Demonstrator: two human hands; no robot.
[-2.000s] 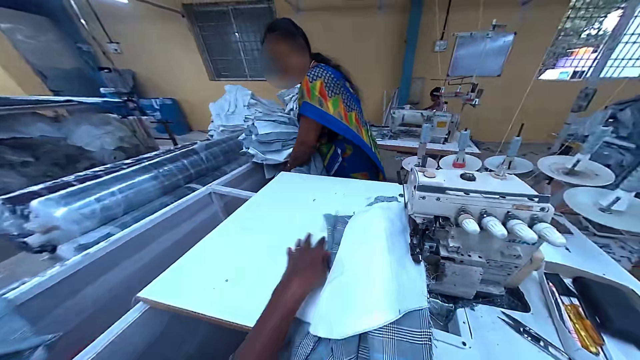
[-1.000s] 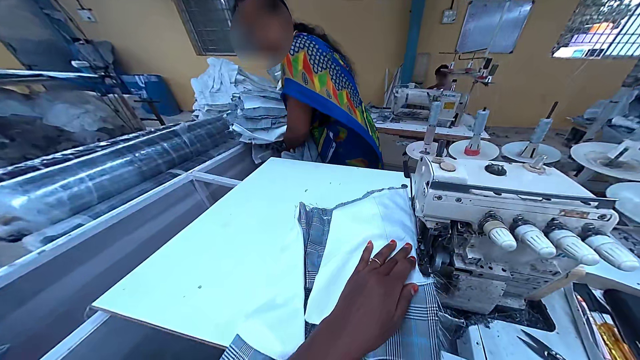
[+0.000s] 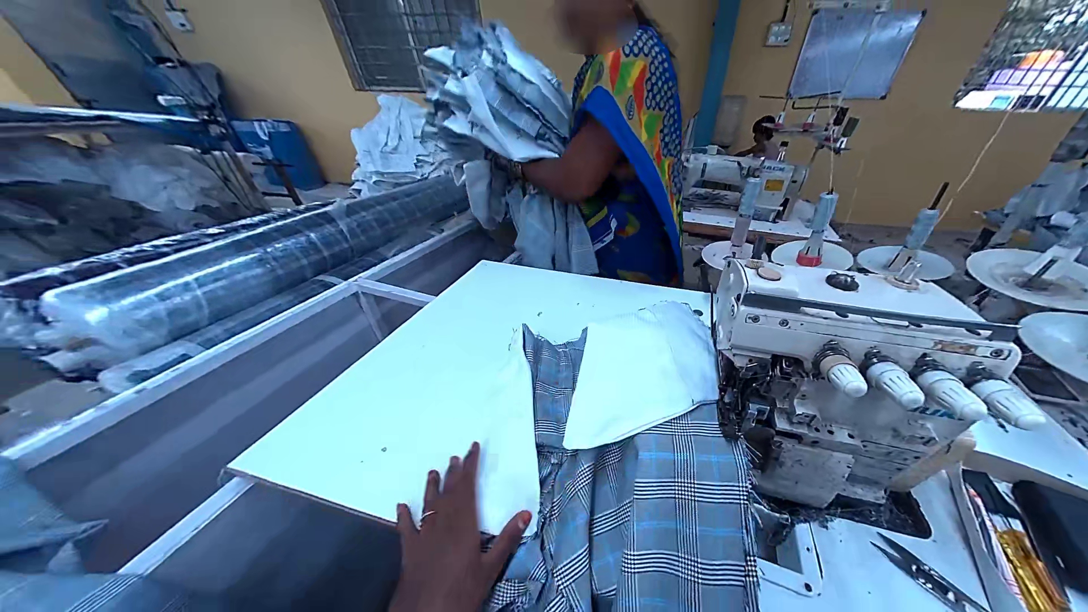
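Note:
My left hand (image 3: 455, 531), a ring on one finger, is palm down with fingers spread at the board's near edge, its thumb by a white fabric piece (image 3: 506, 459). Beside it, grey plaid cloth (image 3: 680, 501) hangs over the near edge and runs along the overlock sewing machine (image 3: 850, 399). A second white fabric piece (image 3: 642, 374) lies on the plaid, its right side against the machine's needle area. My right hand is out of view.
White table board (image 3: 408, 382); thread snips (image 3: 922, 574) at lower right; thread cones (image 3: 820, 225) behind the machine; plastic-wrapped fabric rolls (image 3: 212, 280) at left. Beyond the board a person (image 3: 629, 153) holds a bundle of cut cloth (image 3: 501, 102).
My left hand has moved left, off the white piece beside the machine. The other person has lifted a cloth bundle into their arms. The white piece by the machine has shifted away from me.

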